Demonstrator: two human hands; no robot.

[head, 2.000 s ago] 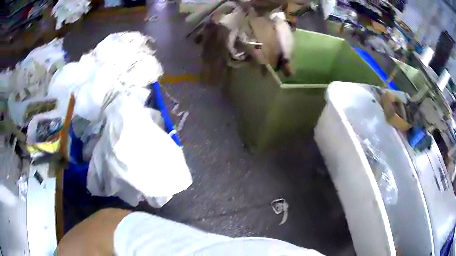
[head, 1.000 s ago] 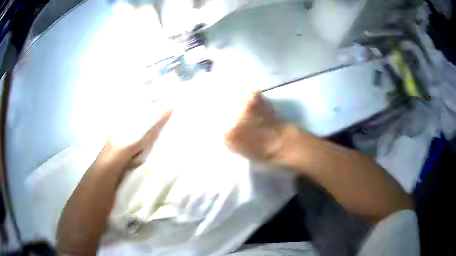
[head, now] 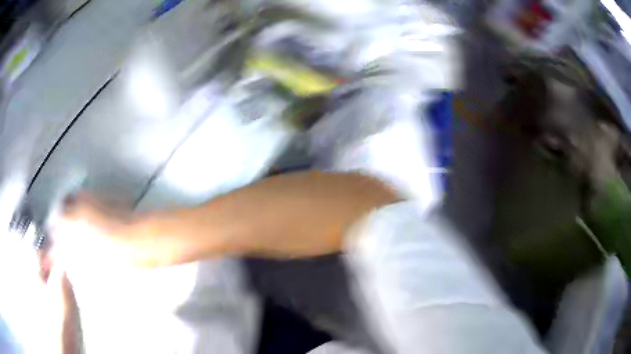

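Note:
The white cloth (head: 131,311) lies at the lower left, over the table edge and the lap, partly washed out by glare. My right hand (head: 100,228) is at the left, on the cloth's upper part; blur and glare hide whether its fingers grip it. Of my left hand and arm, only a blurred strip (head: 70,314) shows at the far lower left, its fingers lost in glare. A small metal part of the sewing machine (head: 28,231) shows at the left edge.
The blurred tool tray with a yellow piece (head: 294,75) is at the table's right end. White cloth bundles (head: 401,148) lie beyond it by a blue frame. A green bin (head: 553,214) and a person's hand or arm (head: 602,148) are at the right.
The view has swung right from the needle area, so the hands and cloth now show at the left. The tool tray is nearer the middle, and the floor and green bin have come in.

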